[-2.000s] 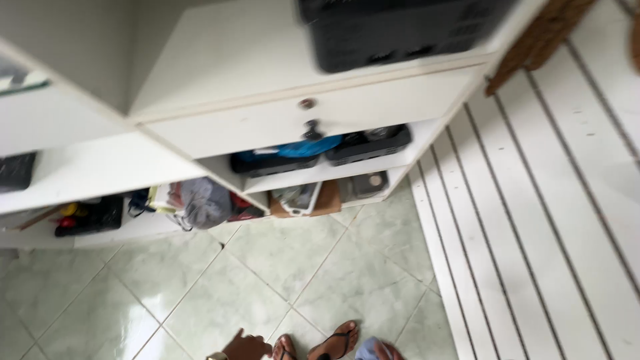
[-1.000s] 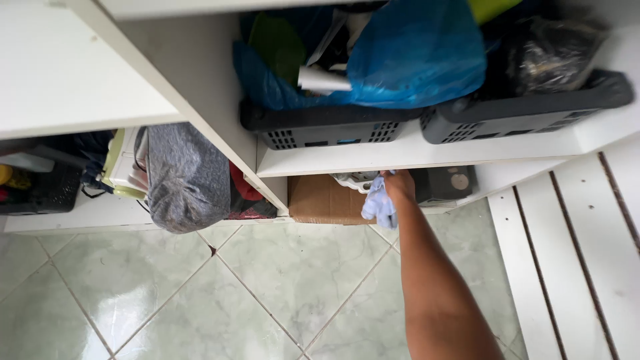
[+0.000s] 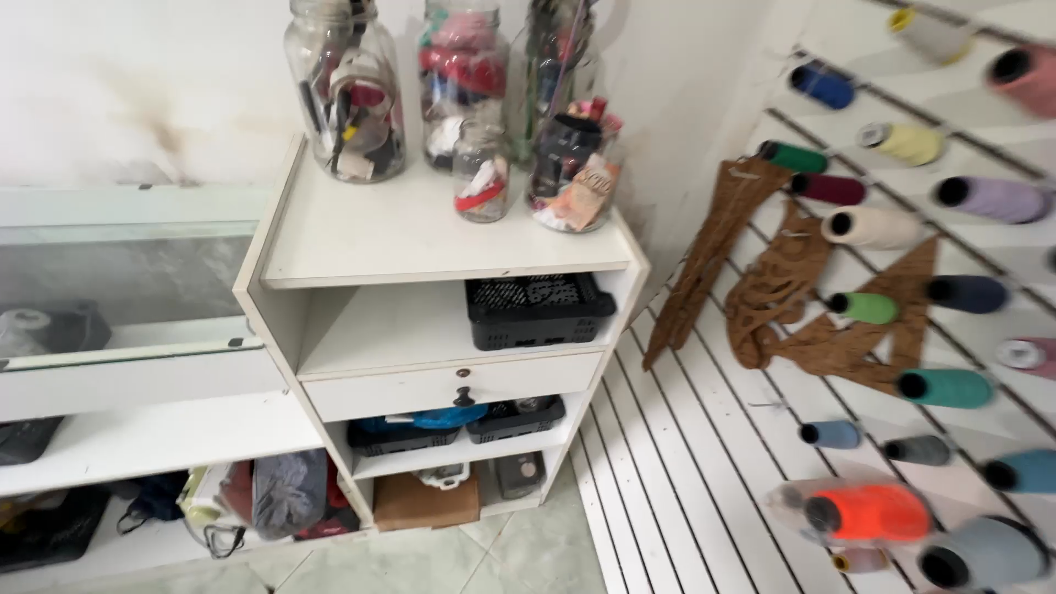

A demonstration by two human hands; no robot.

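Neither my left hand nor my right hand shows in the head view now. A white shelf unit (image 3: pixel 429 239) stands at the centre, with glass jars of small items on top, among them a tall jar (image 3: pixel 351 107) and a small jar (image 3: pixel 481 177). A black plastic basket (image 3: pixel 540 318) sits on its upper shelf, above a drawer (image 3: pixel 355 396) with a dark knob. Below the drawer, two dark baskets hold blue plastic (image 3: pixel 450 417) and other items. On the lowest level lie brown cardboard (image 3: pixel 429 499), a white plastic object (image 3: pixel 445 476) and a dark box (image 3: pixel 520 476).
A white slatted wall panel (image 3: pixel 643 462) at right holds many thread cones, such as a teal one (image 3: pixel 945 388), and brown cut-out pieces (image 3: pixel 775 305). At left is a glass-fronted shelf unit (image 3: pixel 157 429) with a grey cloth bundle (image 3: pixel 289 492) low down. The tiled floor (image 3: pixel 371 569) shows below.
One second ago an arm reached to the lowest shelf, its hand on a light blue cloth; hand and cloth are now out of view. The view has pulled back and risen.
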